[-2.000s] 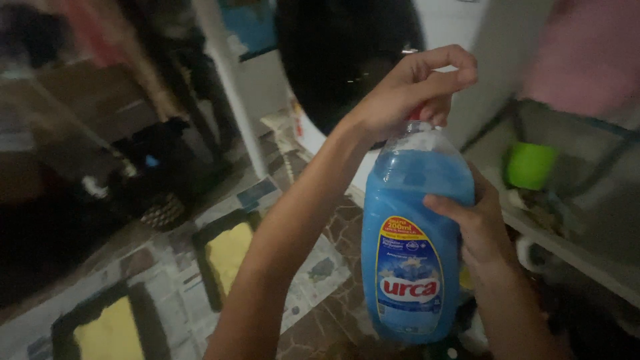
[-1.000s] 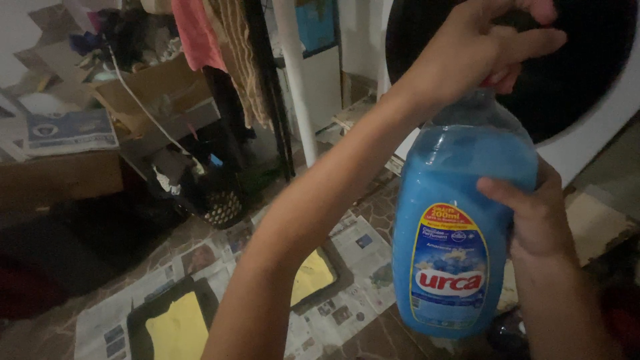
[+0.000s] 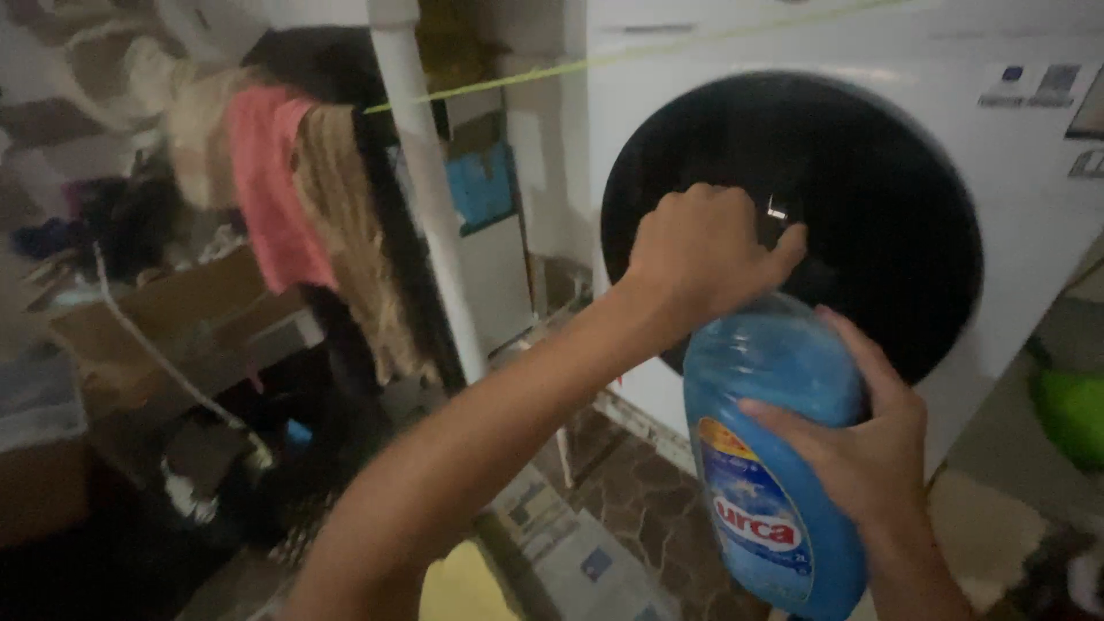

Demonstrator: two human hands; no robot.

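A clear plastic Urca bottle [image 3: 776, 388] of blue liquid, tilted a little, stands in front of a front-loading washing machine. My right hand [image 3: 871, 431] grips its side, thumb across the front above the label. Over the bottle's neck is my left hand [image 3: 707, 241], fingers bent and knuckles up; it hides the neck and the cap, so its hold there cannot be made out. My left forearm crosses the middle of the view.
Behind is the white washing machine [image 3: 983, 164] with a dark round door. A white pole [image 3: 431, 190] and hanging pink cloth [image 3: 272, 181] are at the left. Newspaper [image 3: 595, 569] and a yellow slab [image 3: 466, 586] lie below. A green object [image 3: 1074, 414] is at the right edge.
The view has shifted, bringing more of the washing machine in. My left hand has turned over at the bottle's neck, knuckles now up. My right hand still holds the bottle, which now leans more.
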